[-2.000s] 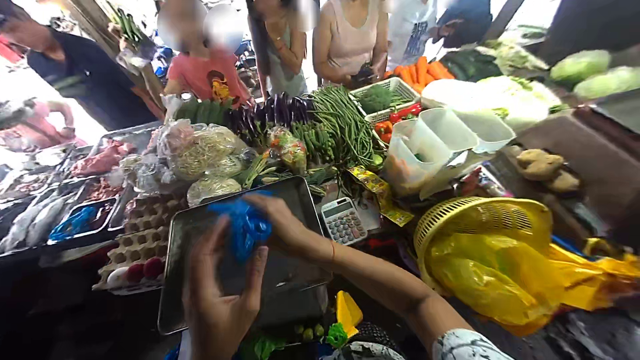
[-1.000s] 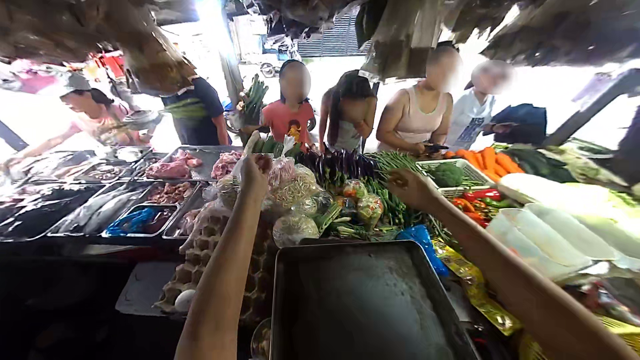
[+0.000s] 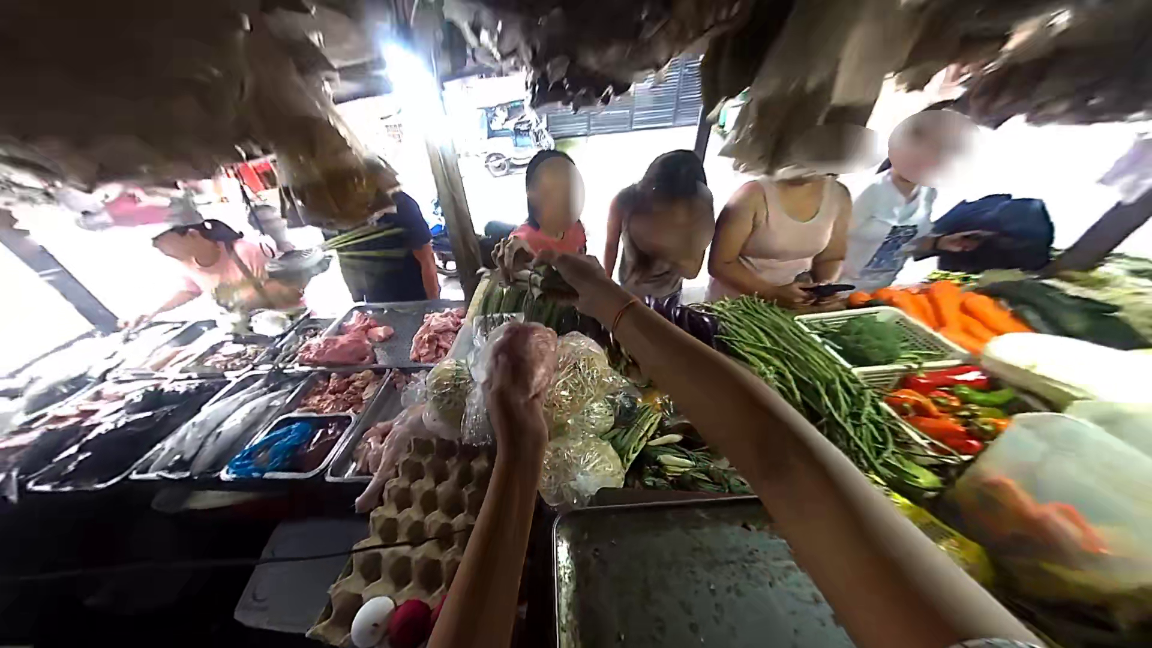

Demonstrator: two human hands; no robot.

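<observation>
My left hand [image 3: 517, 378] is blurred and overlaps a clear plastic bag [image 3: 479, 400] among the bagged vegetables; whether it grips the bag is unclear. My right hand [image 3: 576, 277] reaches across to the far edge of the stall, its fingers at some green vegetables [image 3: 544, 310]. Beside those fingers, what looks like another hand [image 3: 511, 256] shows; whose it is cannot be told. Bagged vegetables [image 3: 580, 463] lie between my forearms. A metal tray [image 3: 666, 576] sits in front of me, partly under my right forearm.
Egg trays [image 3: 423, 504] hold several eggs at the lower left. Metal trays of fish [image 3: 238, 427] and meat [image 3: 342, 346] are at left. Long beans [image 3: 792, 378], a basket of greens [image 3: 877, 337], peppers [image 3: 940, 405] and carrots [image 3: 954, 310] lie at right. Several people stand across the stall; plastic bags hang overhead.
Two seconds ago both my hands were on a blue plastic bag; it then lay by the metal tray's right side. My right hand has since moved left to the far green vegetables.
</observation>
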